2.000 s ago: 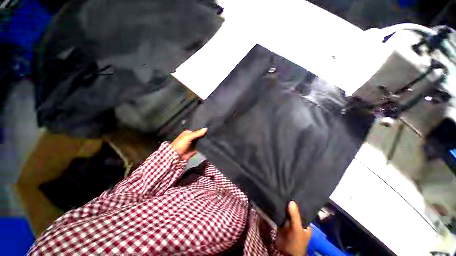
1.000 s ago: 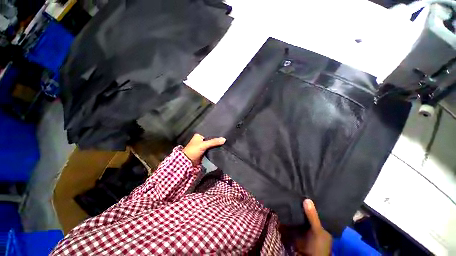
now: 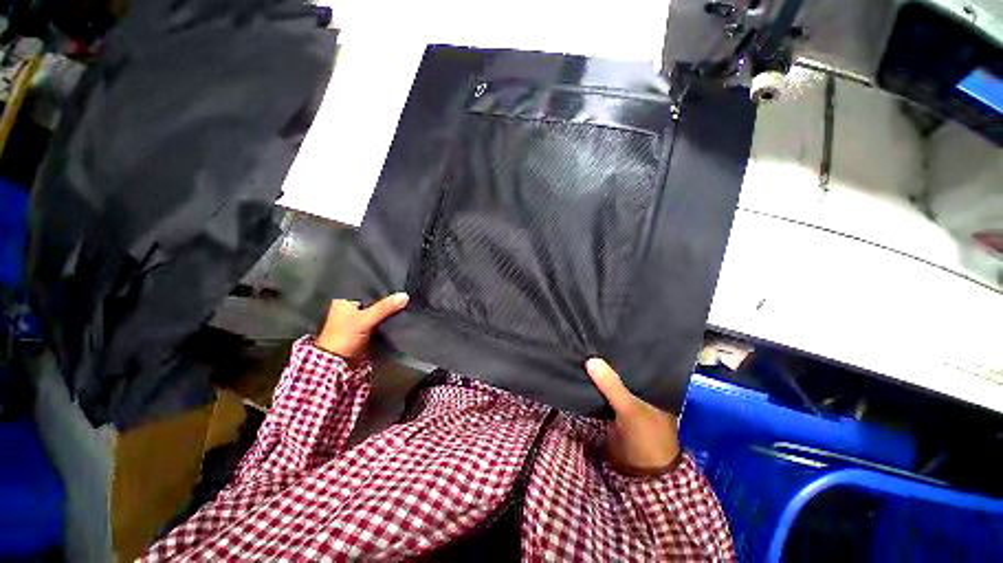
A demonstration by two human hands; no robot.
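A flat black base panel [image 3: 709,236] lies over the front of the white table and reaches towards my lap. On it lies a black mesh pocket piece [image 3: 539,209], puckered at its lower right, with a smooth top band [image 3: 572,105] and a tiny white mark near its top left corner. My left hand [image 3: 361,322] holds the panel's lower left edge, thumb on top. My right hand [image 3: 632,418] holds its lower right edge, thumb on top. The panel's top right corner is beside the presser foot area [image 3: 679,88].
The sewing machine head [image 3: 726,33] is at the top right, its dark control panel [image 3: 951,72] further right. A heap of black cut pieces [image 3: 165,187] lies at left. A cardboard box [image 3: 165,473] stands below it. Blue plastic [image 3: 880,517] is at lower right.
The view has turned, so the panel appears more upright and further left. The mesh shows more clearly, and more of the machine and blue plastic has come into view. Both hands keep hold of the panel.
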